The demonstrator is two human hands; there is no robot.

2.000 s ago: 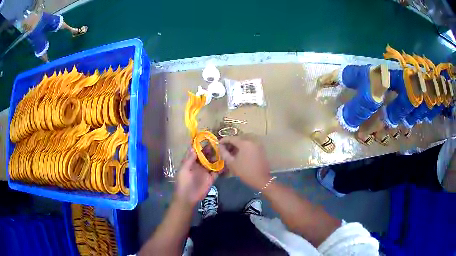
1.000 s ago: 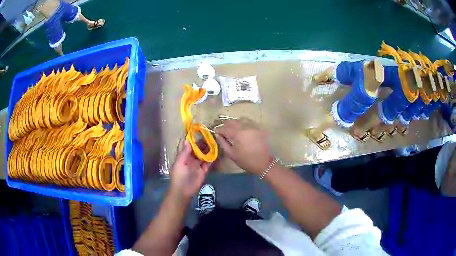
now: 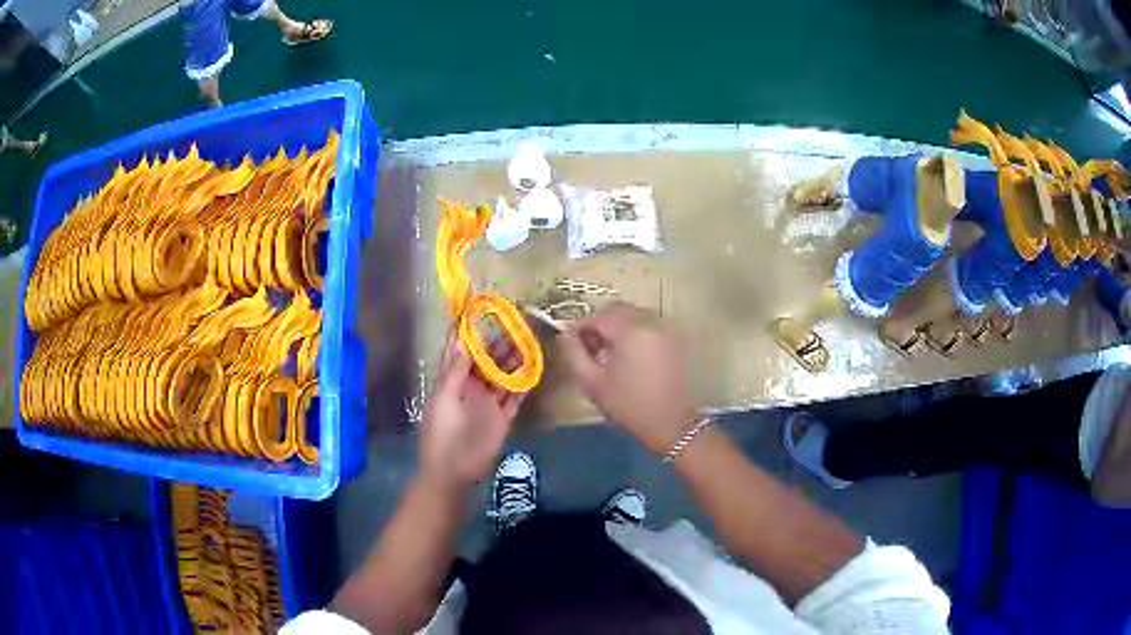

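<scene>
My left hand [image 3: 465, 416] holds an orange sash part [image 3: 518, 372] by the lower side of its oval ring; its wavy tail points up and away over the bench. My right hand [image 3: 626, 372] is just right of the ring, apart from it, and pinches a thin pale stick [image 3: 548, 319] whose tip points left toward the ring. Its fingers are blurred. A looped pale tool [image 3: 573, 309] and thin pale sticks [image 3: 589, 287] lie on the bench beyond my right hand.
A blue crate [image 3: 351, 285] full of sashes stands at left. White bottles [image 3: 537, 207] and a packet [image 3: 615, 220] lie ahead. Figure lower bodies [image 3: 895, 236] in blue shorts lie at right. Another person's leg [image 3: 955, 428] is at right. A green conveyor [image 3: 645, 68] runs beyond.
My right hand has moved right, away from the ring, with the stick now visible. The sash has tilted slightly left. A figure on the conveyor has moved right.
</scene>
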